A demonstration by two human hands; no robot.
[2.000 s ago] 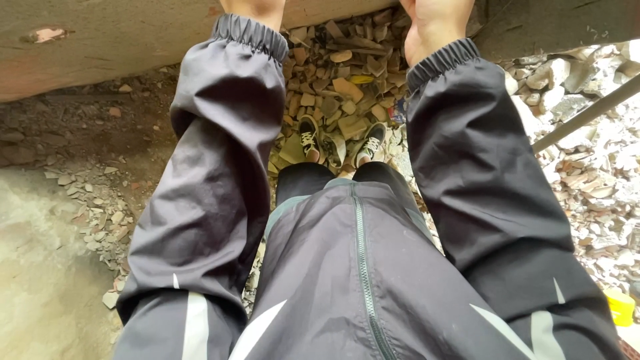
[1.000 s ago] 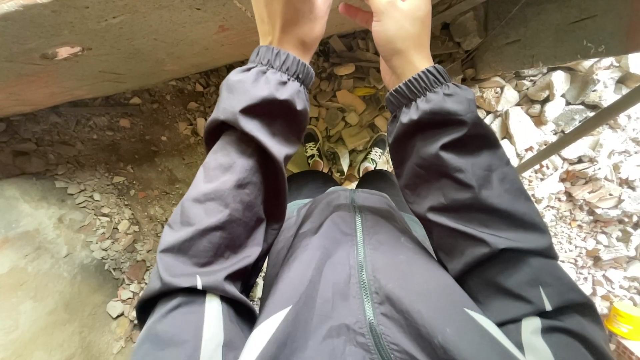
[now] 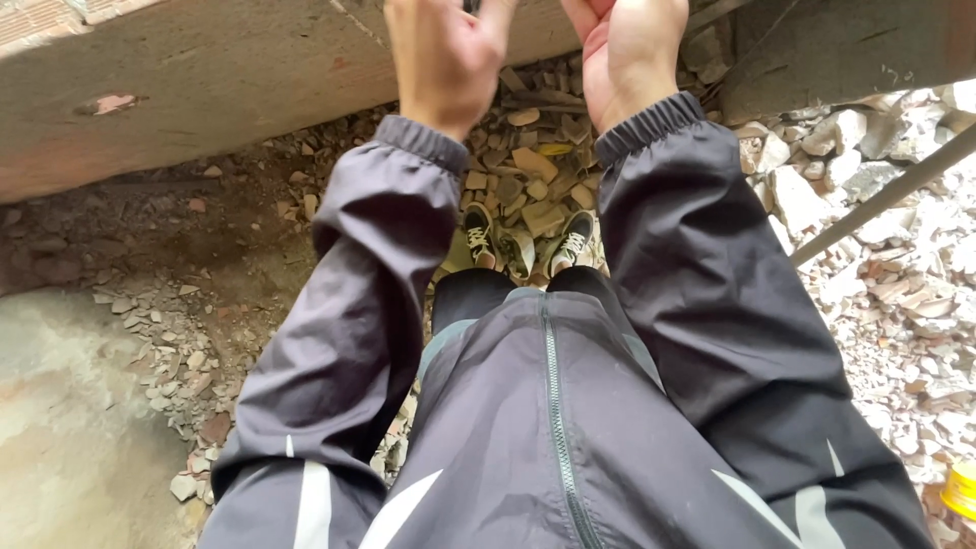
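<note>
My left hand (image 3: pixel 450 65) reaches up to the top edge, its fingers cut off by the frame; a small dark thing shows by its thumb, too little to identify. To its right, my right hand (image 3: pixel 637 53) is turned with part of the palm showing, its fingertips also out of frame. The two hands are apart, in front of a concrete beam (image 3: pixel 267 69). Whether either hand grips something cannot be told. Both wrists come out of elastic cuffs of a dark zipped jacket (image 3: pixel 564 381).
Broken stone and tile rubble (image 3: pixel 534 168) lies around my shoes (image 3: pixel 572 236). A thin bar (image 3: pixel 884 194) slants at the right above pale rubble. A yellow container (image 3: pixel 961 488) stands at the right edge. A pale slab (image 3: pixel 69 427) is at lower left.
Both hands were farther apart two seconds ago and came closer together. Since one second ago my right hand has moved slightly away from my left.
</note>
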